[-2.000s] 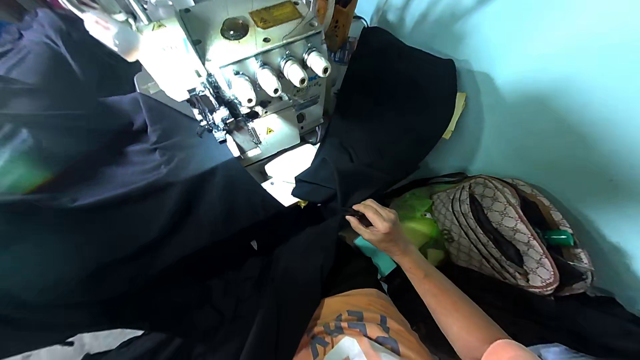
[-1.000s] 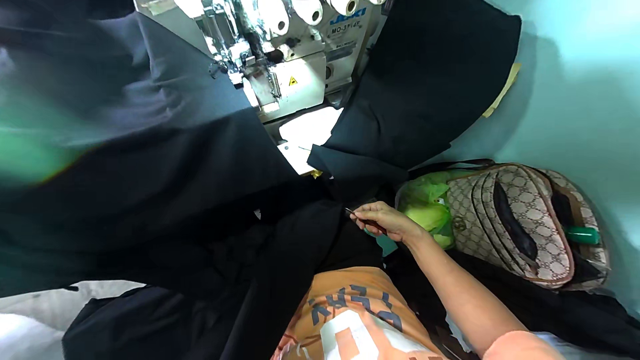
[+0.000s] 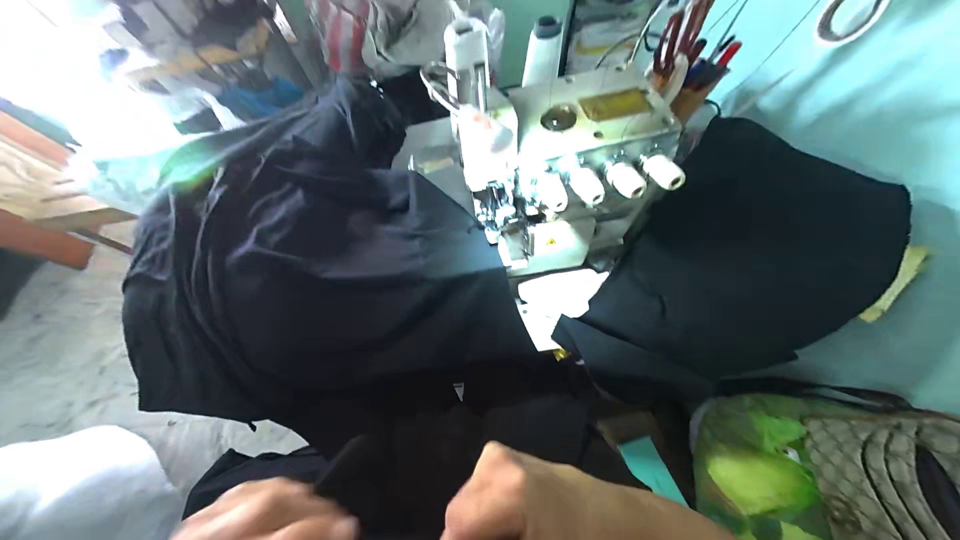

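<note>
At the bottom of the view, my left hand [image 3: 266, 511] is blurred, closed on the edge of black fabric [image 3: 360, 300]. To its right my right hand [image 3: 525, 495] has its fingers curled against the same dark cloth; whether it grips the cloth or something small is hidden. The fabric spreads up and left across an overlock sewing machine [image 3: 555, 172] with white tension dials. Another black fabric piece [image 3: 772, 247] lies to the right of the machine, against the wall. A white paper or cloth piece [image 3: 562, 292] sits below the needle area.
A patterned bag [image 3: 862, 457] and a plastic bag with green contents [image 3: 757, 457] stand at the lower right. White thread cones [image 3: 542, 52] rise behind the machine. A holder with scissors and pens [image 3: 694, 90] is beside them. A white bundle [image 3: 86, 480] lies lower left.
My left hand has come into view at the bottom. My right hand is now low beside it. The view has shifted, showing more of the machine and the room behind.
</note>
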